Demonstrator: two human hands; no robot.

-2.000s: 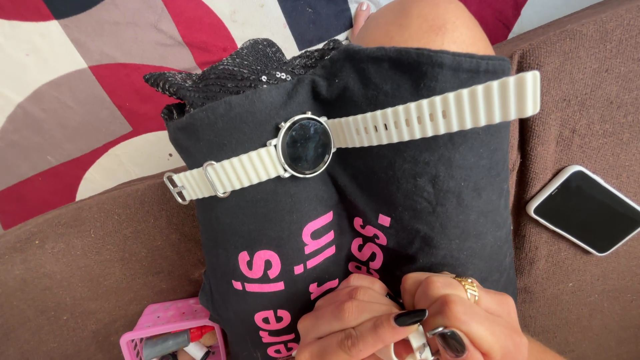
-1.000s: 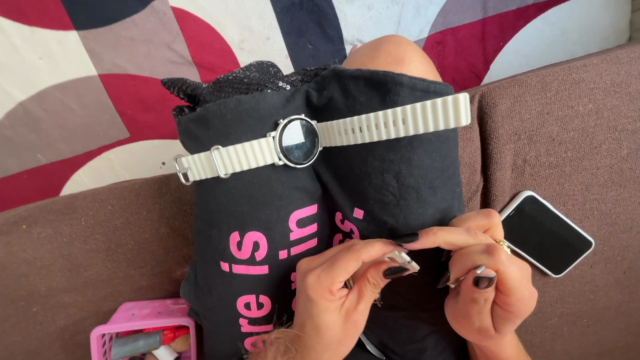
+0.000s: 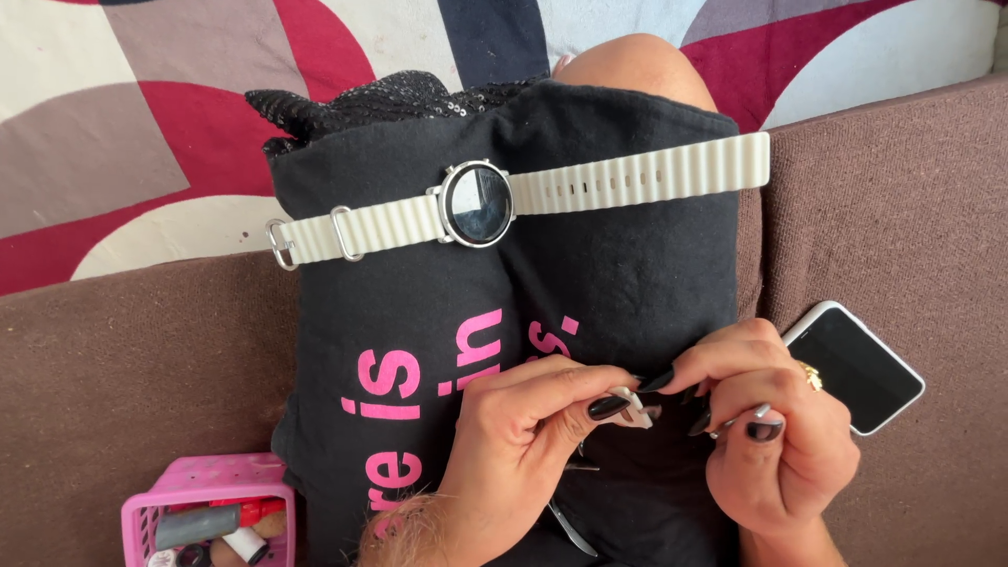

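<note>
My left hand (image 3: 543, 433) pinches a small whitish piece (image 3: 632, 411) with a slot between thumb and fingers. Close on its right, my right hand (image 3: 776, 425) is curled around a thin metal tool (image 3: 736, 421), mostly hidden; its index fingertip reaches the whitish piece. Above both hands, a smartwatch (image 3: 477, 203) with a ribbed cream strap (image 3: 638, 175) lies spread out on black cloth with pink lettering (image 3: 614, 260) over the lap. Below, between the hands, part of a shiny metal object (image 3: 573, 529) shows on the cloth.
A white-edged phone (image 3: 858, 368) lies on the brown sofa (image 3: 890, 197) beside my right hand. At lower left, a pink plastic basket (image 3: 213, 472) holds a grey tube, a thread spool and other small items. Patterned fabric (image 3: 236, 47) and black sequinned cloth (image 3: 378, 98) lie beyond.
Two seconds ago the hands were bunched together at the lower edge; they are now higher and further apart, with the whitish piece in plain sight. The watch still lies on the cloth.
</note>
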